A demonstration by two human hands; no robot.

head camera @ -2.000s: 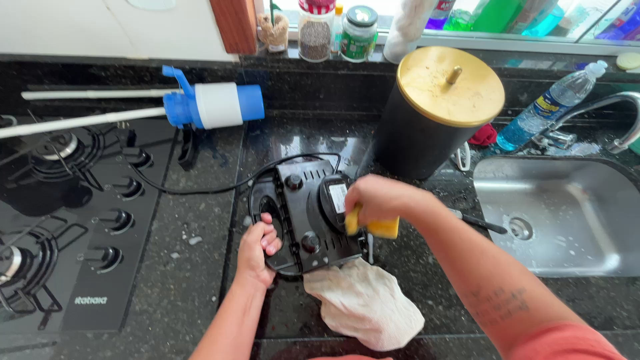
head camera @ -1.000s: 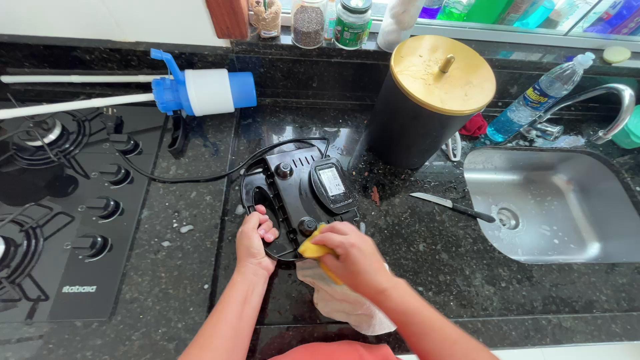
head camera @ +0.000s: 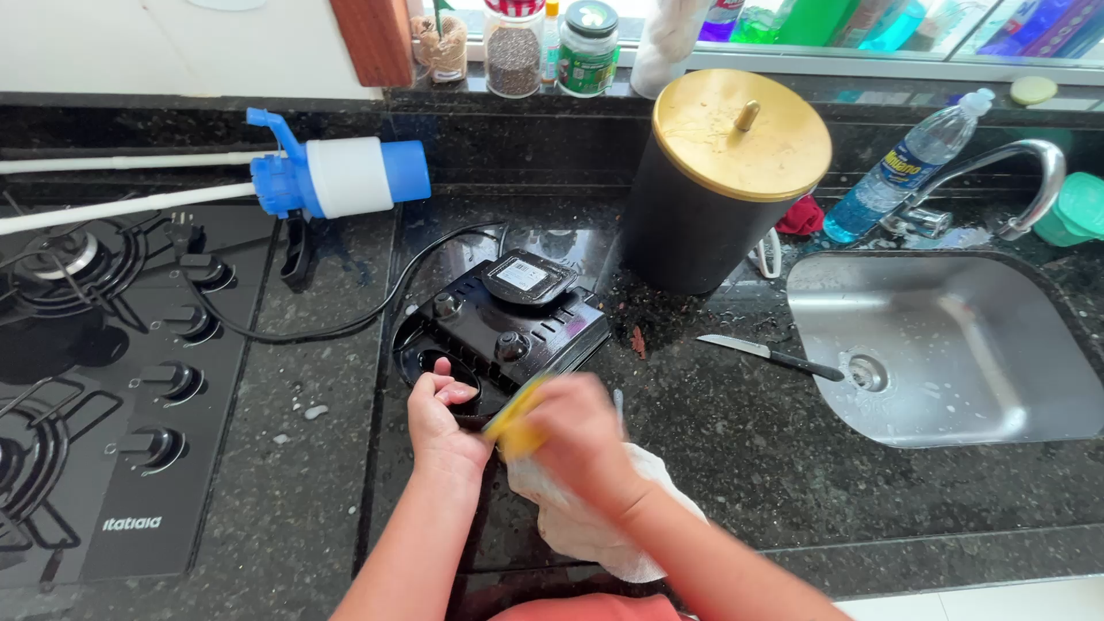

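Note:
A black corded appliance with a round handle, possibly a sandwich maker (head camera: 483, 319), lies on the granite counter, its underside with feet and a label facing up. My left hand (head camera: 446, 418) grips its handle at the near left. Blurred by motion, my right hand (head camera: 573, 431) holds a yellow sponge (head camera: 517, 423) against or just beside the near edge; contact is hard to tell. Below my right hand a whitish cloth (head camera: 595, 526) lies crumpled on the counter, partly hidden by my forearm.
A gas cooktop (head camera: 155, 509) is at the left, with a blue-and-white water pump (head camera: 345, 177) behind. Farther back stands a black bin with a golden lid (head camera: 690, 224). A knife (head camera: 768, 355) points away from the steel sink (head camera: 957, 345); a detergent bottle (head camera: 906, 172) stands behind the sink.
The appliance has turned on the counter, with my left hand still at its handle. My right hand has moved with the sponge from the label area to the near edge.

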